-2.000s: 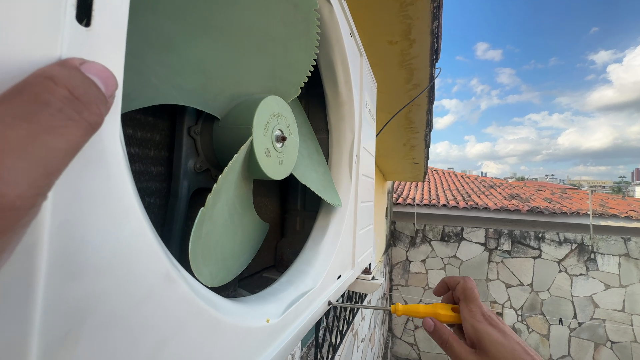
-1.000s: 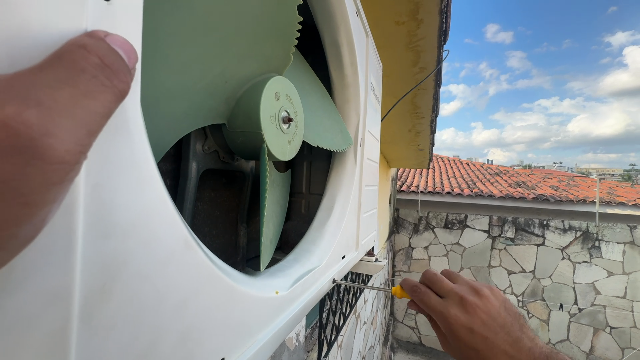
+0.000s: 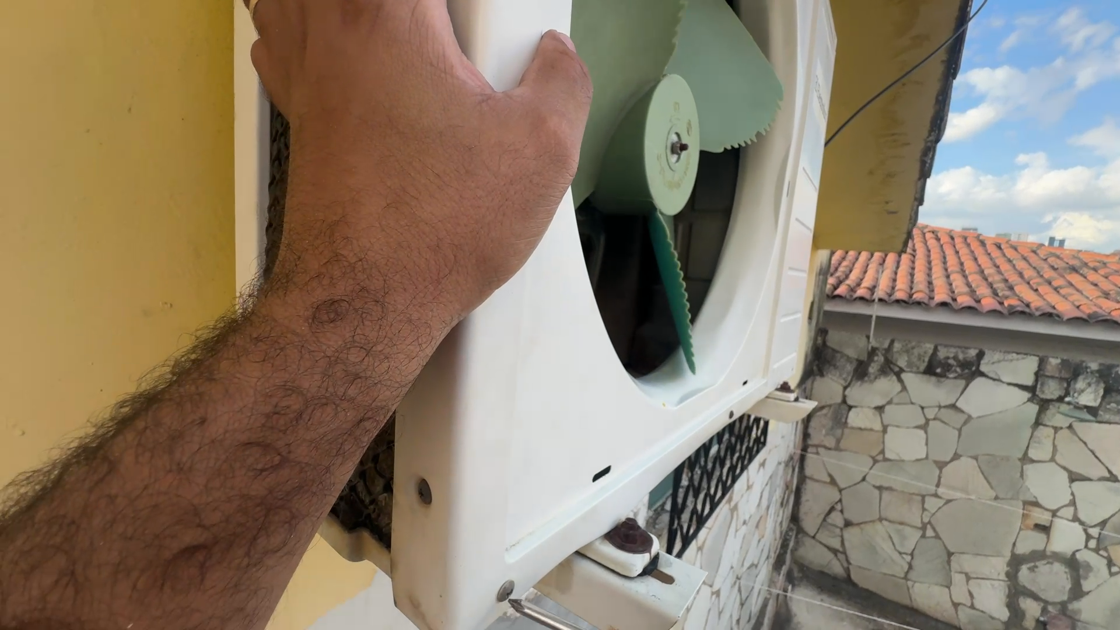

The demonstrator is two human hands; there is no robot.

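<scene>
My left hand [image 3: 429, 149] grips the left edge of the white front panel [image 3: 560, 385] of an air conditioner's outdoor unit, its thumb on the front face. Inside the round opening is a green plastic fan [image 3: 672, 144] with serrated blade edges. At the panel's lower left corner, a screwdriver's metal shaft [image 3: 541, 615] enters from the bottom edge, its tip close to a screw [image 3: 505, 591]; whether they touch I cannot tell. The screwdriver's handle and my right hand are out of view. Another screw [image 3: 424, 491] sits higher on the panel's side.
A white mounting bracket [image 3: 621, 582] with a rusty bolt [image 3: 630, 535] supports the unit's lower left, and a second bracket [image 3: 783, 406] stands further right. A yellow wall [image 3: 114, 219] rises at the left. Beyond are a black lattice grille [image 3: 717, 472], a stone wall [image 3: 971, 472] and a tiled roof [image 3: 980, 271].
The view has shifted to the unit's lower left corner. The screwdriver has moved from the panel's lower right edge to this corner. My right hand has left the view. The fan has turned.
</scene>
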